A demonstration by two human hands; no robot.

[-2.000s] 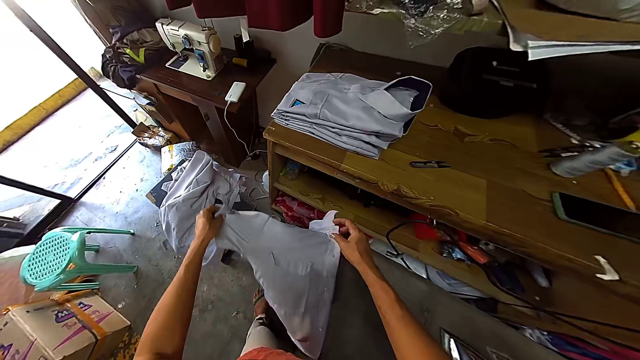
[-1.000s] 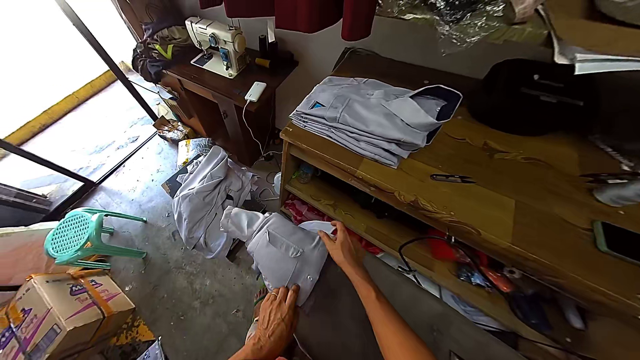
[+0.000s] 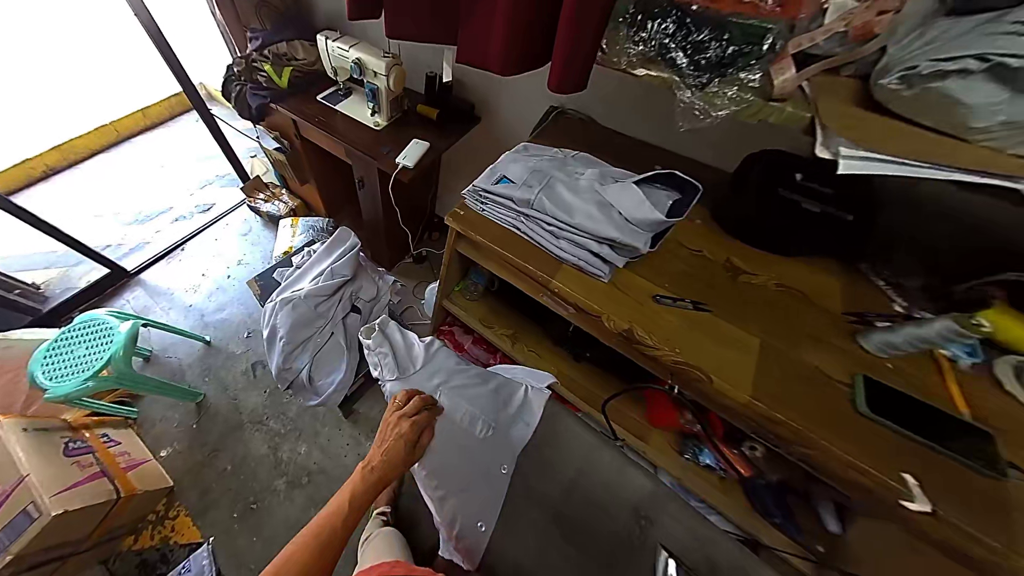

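A light grey buttoned shirt (image 3: 468,424) lies spread over the lap, its collar at the upper left and buttons along the right edge. My left hand (image 3: 408,428) rests on its upper part with curled fingers; whether they pinch the cloth is unclear. My right hand is out of the frame. A heap of similar grey garments (image 3: 316,320) sits low beyond the shirt. On the wooden cabinet (image 3: 720,352) lies a stack of folded grey shirts (image 3: 576,200), the top one showing a dark inner collar and a blue mark. Small black thread snips (image 3: 680,303) lie in front of the stack.
A sewing machine (image 3: 364,76) stands on a dark table at the back. A green plastic stool (image 3: 104,360) and a cardboard box (image 3: 80,472) are at left. The cabinet top also bears a phone (image 3: 928,424), a thread spool (image 3: 912,334) and a black cap (image 3: 788,204).
My right hand has left the view. My left hand has moved up onto the upper part of the shirt. The shirt, bunched shorter a second ago, is spread out longer.
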